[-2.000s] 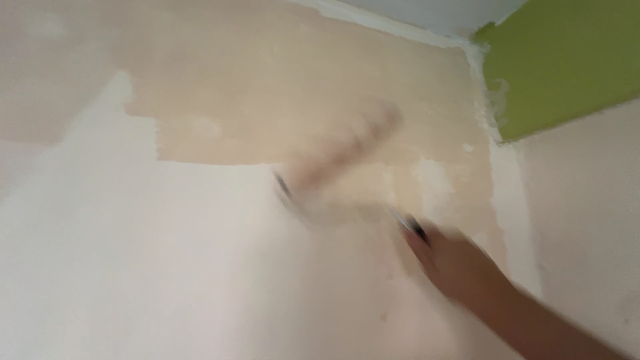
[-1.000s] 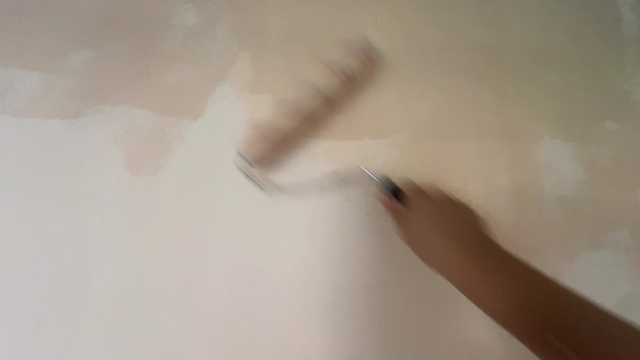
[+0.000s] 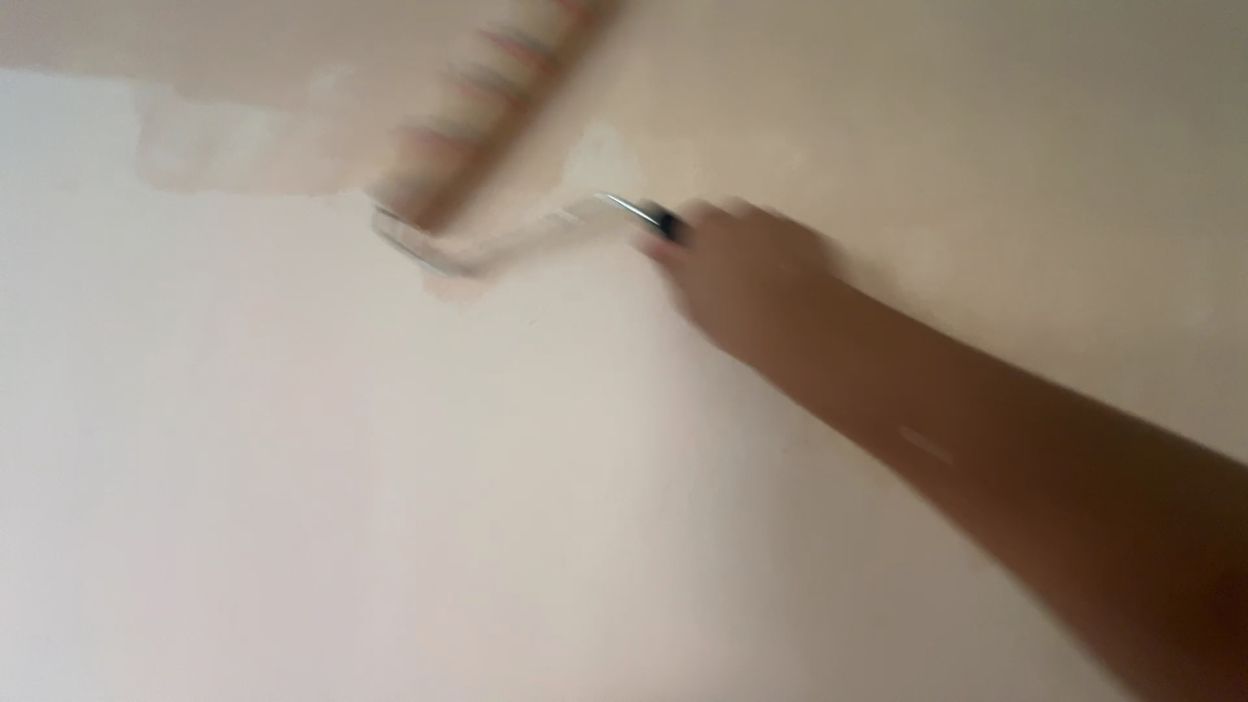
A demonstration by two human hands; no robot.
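Observation:
My right hand [image 3: 751,263] is closed around the dark handle of a paint roller [image 3: 497,107], its arm reaching in from the lower right. A bent metal frame runs left from the hand to the lower end of the striped roller sleeve. The sleeve is blurred, slants up to the right and passes out of view at the top edge. Behind it is a wall [image 3: 390,487], pale with paint below and bare pinkish-tan above. Whether the sleeve touches the wall cannot be told. My left hand is out of view.
An uneven edge of pale paint crosses the upper left of the wall. A lighter patch [image 3: 600,161] shows on the tan area near the roller frame. A soft shadow lies on the wall below my right hand.
The view has swung far enough that the green area and wall corner seen two seconds ago are gone. The roller stays in my right hand, and its sleeve now reaches the top edge.

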